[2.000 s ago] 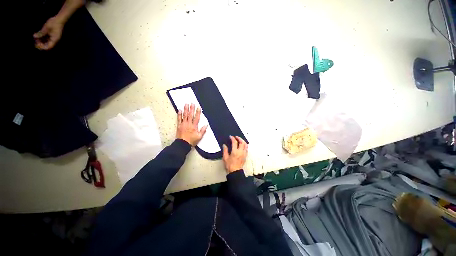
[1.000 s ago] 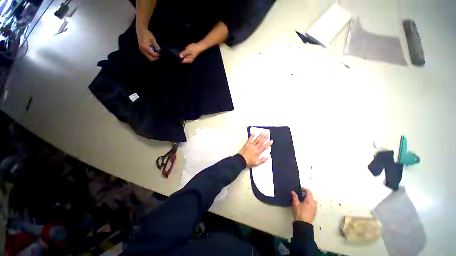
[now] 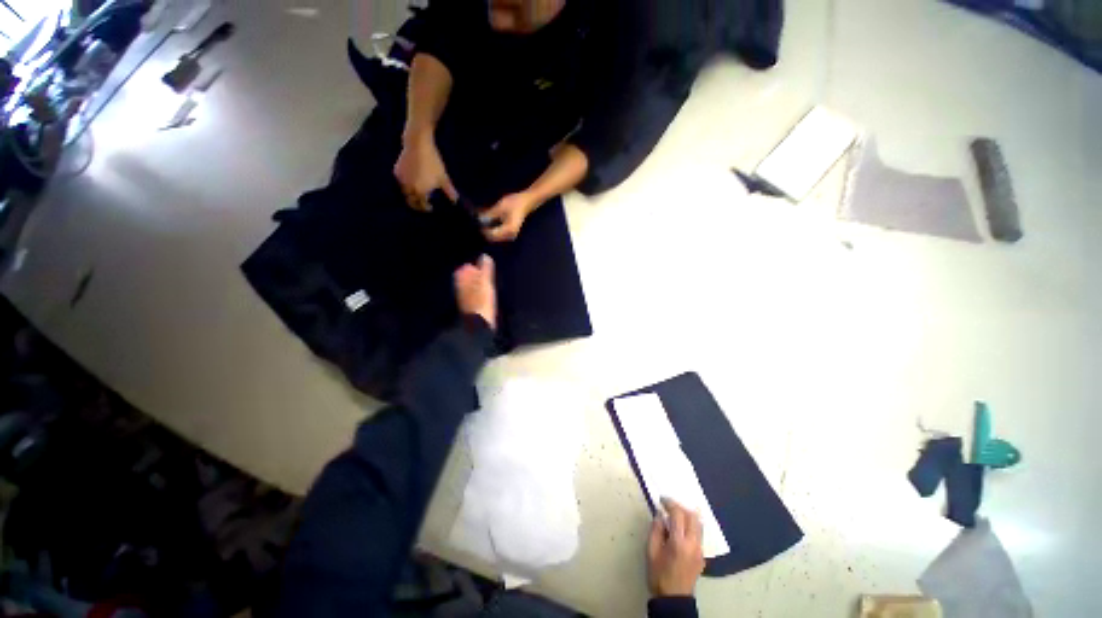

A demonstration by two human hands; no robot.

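The dark cloth panel [image 3: 737, 477] lies flat on the table, with the narrow white pattern strip [image 3: 662, 453] along its left part. My right hand [image 3: 677, 549] rests at the strip's lower end, fingers bent; whether it holds something small is unclear. My left hand [image 3: 476, 290] reaches away from the panel, over the dark coat [image 3: 532, 284]; its fingertips blur against the cloth and its grip cannot be told. The shears are not visible.
A person opposite has both hands [image 3: 505, 217] on the coat. White sheets [image 3: 520, 483] lie between my arms. At right are dark scraps [image 3: 955, 477], a teal clip [image 3: 993, 450], a translucent scrap [image 3: 979, 573] and a pale yellow block [image 3: 900, 606]. A white box-like piece [image 3: 807, 151] lies farther back.
My left hand has left the white strip and moved forward and left onto the coat. My right hand has moved from the panel's right corner to the strip's lower end. The view has shifted.
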